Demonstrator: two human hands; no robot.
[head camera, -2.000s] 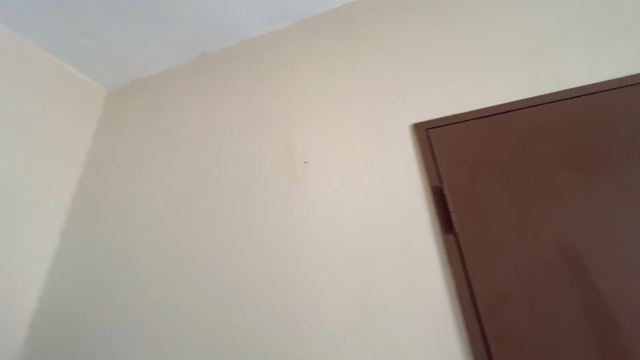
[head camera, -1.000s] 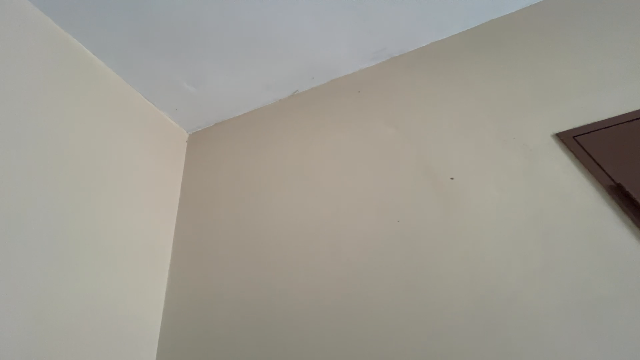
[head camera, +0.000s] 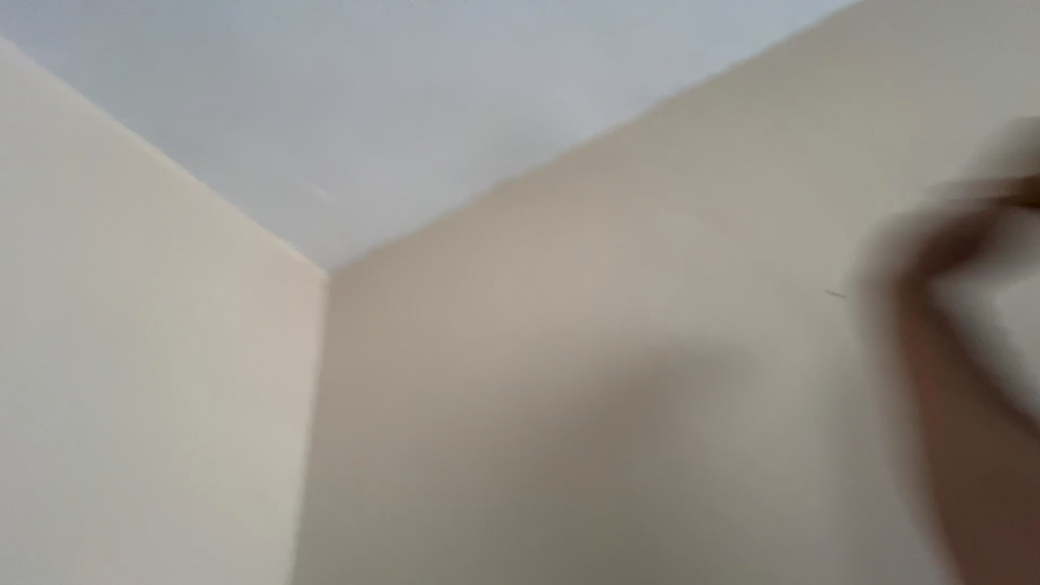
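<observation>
My right hand (head camera: 942, 248) shows at the right edge of the view, raised, with the wrist and forearm running down to the lower right corner. It is strongly blurred, and part of it lies outside the picture. Beside it, at the edge, is a pale, blurred patch (head camera: 1020, 317) that I cannot identify; whether the hand holds anything cannot be told. Behind the hand is a beige wall (head camera: 569, 325) with a soft, dark shadow on it. My left hand is out of view.
A second beige wall (head camera: 146, 341) stands at the left and meets the first in a corner. Above both is the whitish ceiling (head camera: 341, 106). A small dark mark (head camera: 834, 293) is on the wall near my hand.
My right hand and forearm have come into view at the right, and a shadow shows on the wall. The view has swung left, so the brown door is out of sight.
</observation>
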